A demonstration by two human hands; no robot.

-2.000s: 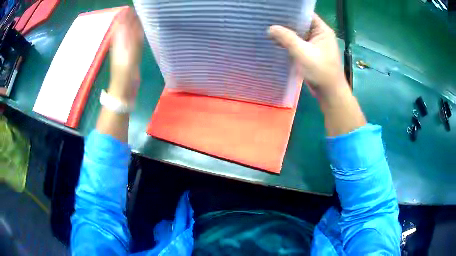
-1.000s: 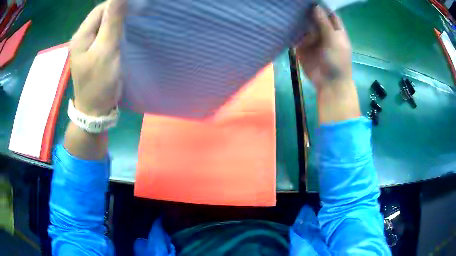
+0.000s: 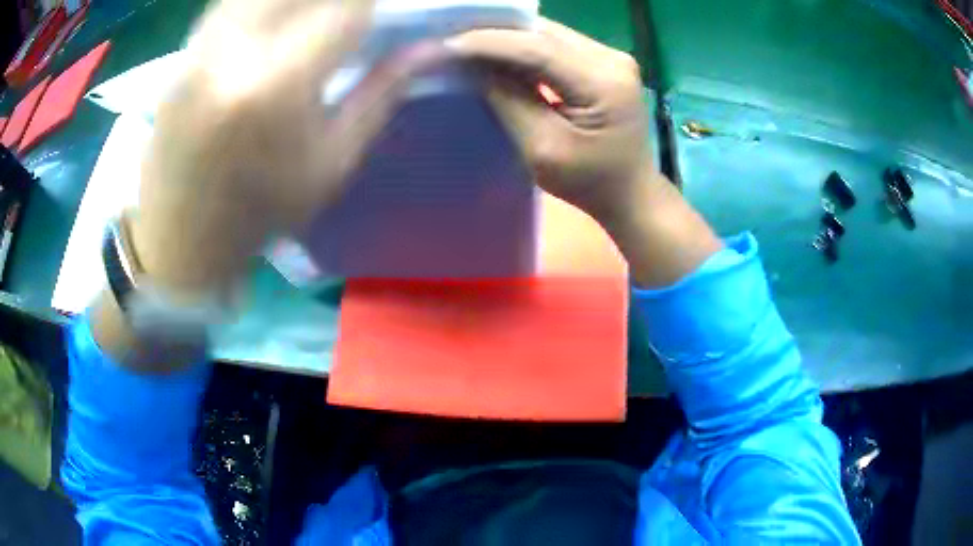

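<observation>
A grey ribbed sheet (image 3: 448, 203) is held up over a red-orange board (image 3: 480, 352) that lies near the front edge of the bench. My left hand (image 3: 256, 149) is large and blurred at the sheet's upper left; its fingertips touch the sheet's upper part. My right hand (image 3: 576, 117) grips the sheet's upper right edge, thumb and fingers bent around it. The top of the sheet is bright and runs up to the picture's upper rim. The board's upper part is hidden behind the sheet and hands.
A white sheet (image 3: 91, 235) lies on the left, partly behind my left arm. Red-orange boards (image 3: 69, 96) lie at the far left. Several small black clips (image 3: 840, 190) lie on the green top at right. A bin of clips (image 3: 233, 459) is below the bench edge at left.
The ribbed sheet was wide and tilted; it now looks narrower and more upright. My right hand has moved left, closer to my left hand. The view has shifted slightly.
</observation>
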